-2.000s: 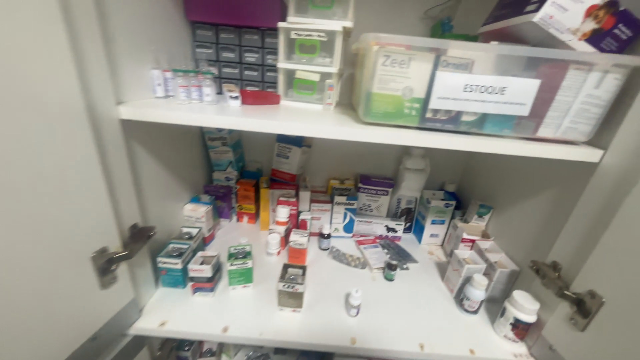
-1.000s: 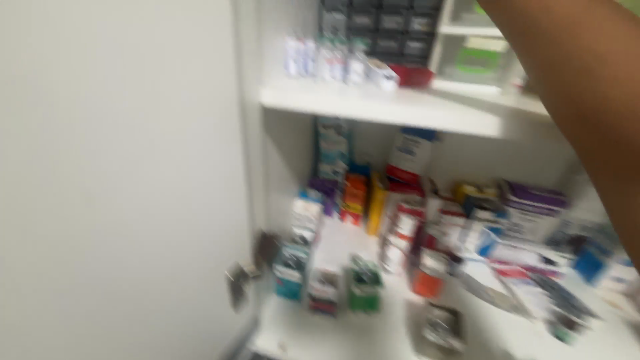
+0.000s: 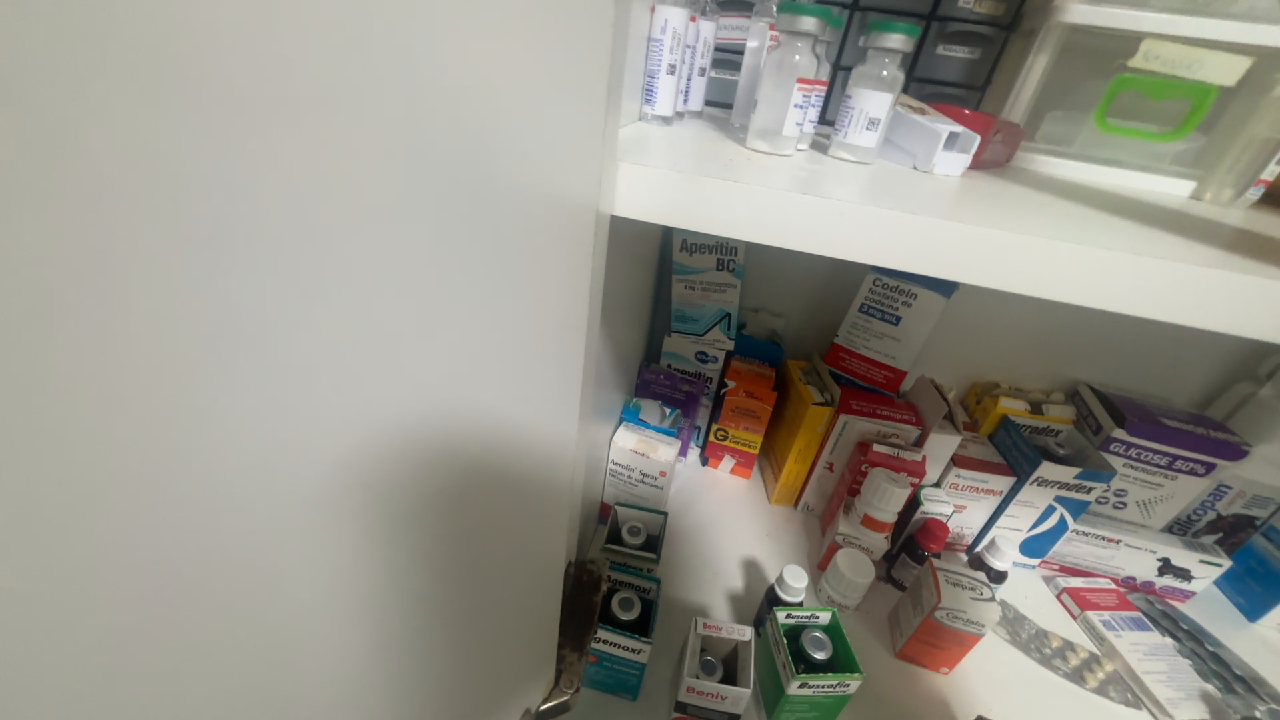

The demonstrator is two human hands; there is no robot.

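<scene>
Neither of my hands shows in the head view now. On the lower white shelf, at the front, an open green medicine box [image 3: 808, 665] holds a bottle, beside an open white Beniv box [image 3: 715, 668]. Agemoxi boxes [image 3: 622, 630] stand at the left edge. An orange and white Cardalis box [image 3: 940, 615] stands right of a white plastic bottle [image 3: 847, 578]. Blister packs [image 3: 1065, 655] lie at the lower right. Glass vials with green caps [image 3: 868, 90] stand on the upper shelf.
A white cabinet door [image 3: 300, 350] fills the left side, with a metal hinge [image 3: 575, 640] low at its edge. The upper shelf's front edge [image 3: 930, 250] runs above the boxes. A clear drawer unit [image 3: 1150, 110] and grey small-parts drawers [image 3: 970, 50] stand on the upper shelf.
A bare forearm that crossed the upper right one second ago is out of sight. The view has swung left and come closer to the shelves.
</scene>
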